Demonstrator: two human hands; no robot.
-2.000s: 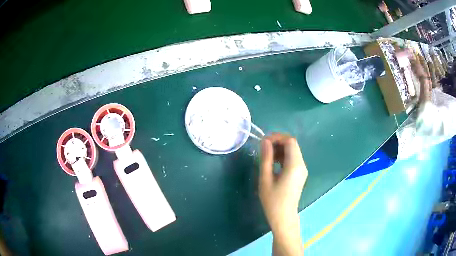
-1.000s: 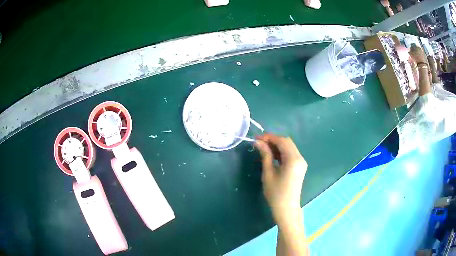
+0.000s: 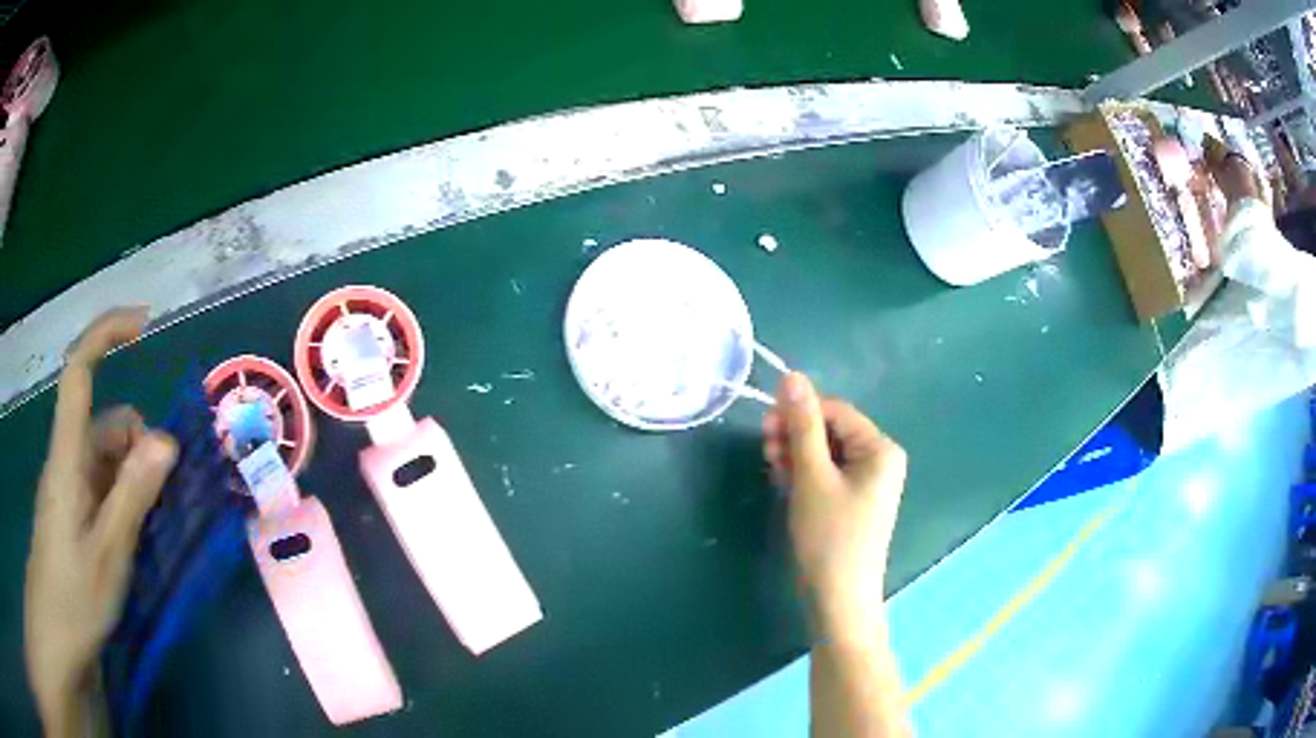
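Note:
Two pink handheld fans lie side by side on the green bench, the left fan (image 3: 325,620) and the right fan (image 3: 450,534), with round heads away from me. My left hand (image 3: 101,505) holds a blurred blue parts tray (image 3: 181,548) on edge; it partly covers the left fan's head. The white paste dish (image 3: 657,335) stands at centre. One thin white stick (image 3: 775,359) rests at its right rim. My right hand (image 3: 840,483) pinches another white stick (image 3: 756,394), whose tip reaches the dish rim. Small tray parts cannot be told apart.
A white tub (image 3: 960,224) stands at far right, beside a brown cardboard box (image 3: 1140,238) of pink parts, where another person's arm (image 3: 1256,238) reaches. A scuffed pale rail (image 3: 549,156) separates the bench from the green belt (image 3: 361,87) carrying pink fan parts.
My left hand has come in at the left with the blue tray. My right hand stays by the dish, its stick now near the rim. Pink parts on the belt have moved right, and another shows upper left.

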